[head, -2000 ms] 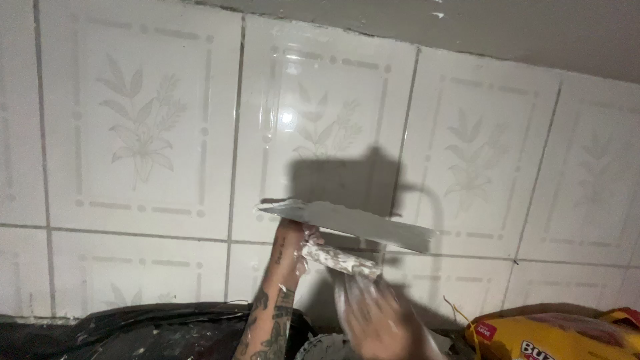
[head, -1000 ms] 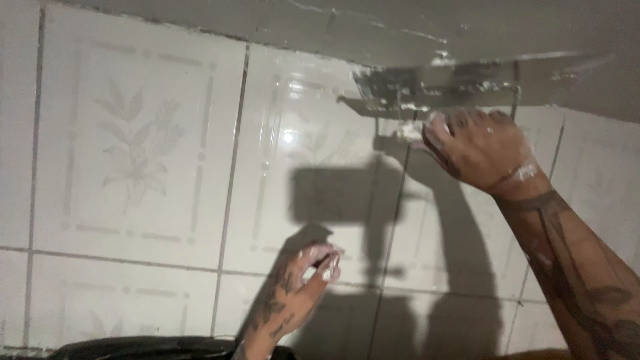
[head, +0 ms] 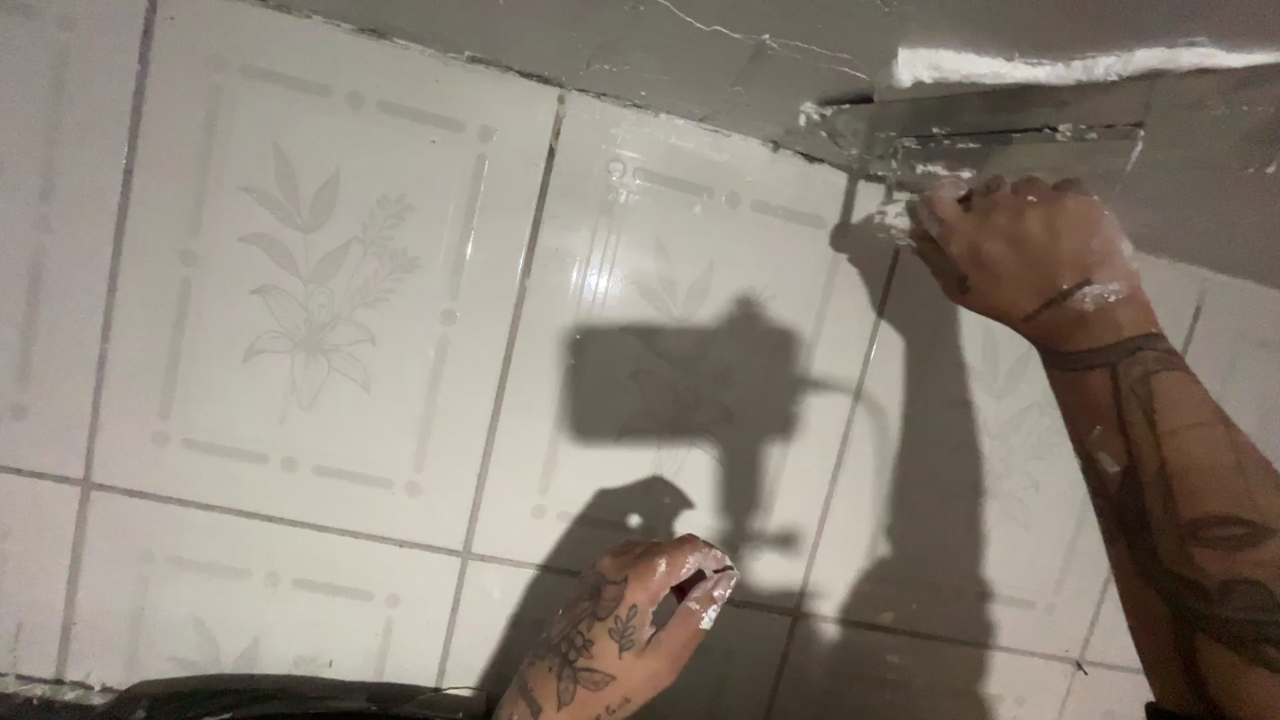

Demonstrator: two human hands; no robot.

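Observation:
My right hand (head: pixel 1035 250), smeared with white filler, is closed around the handle side of a wide metal filling knife (head: pixel 1020 150) at the upper right. The blade lies nearly level against the grey wall (head: pixel 680 75), just above the tile edge; the handle is mostly hidden in my fist. Above the blade runs a thick strip of white filler (head: pixel 1060 65). At the bottom centre, my left hand (head: pixel 650 610) hangs before the tiles, its thumb and curled forefinger meeting in a loop. White filler coats those fingertips, and nothing shows between them.
White wall tiles (head: pixel 330 240) with floral patterns and grey joints fill the left and middle. Shadows of my arms and of a boxy device fall on them. A black object, perhaps plastic sheeting (head: pixel 300 695), lies along the bottom left edge. A thin crack crosses the grey wall.
My right hand and the filling knife have gone from low beside my left hand up to the grey wall at the right. The white filler strip now shows above the blade.

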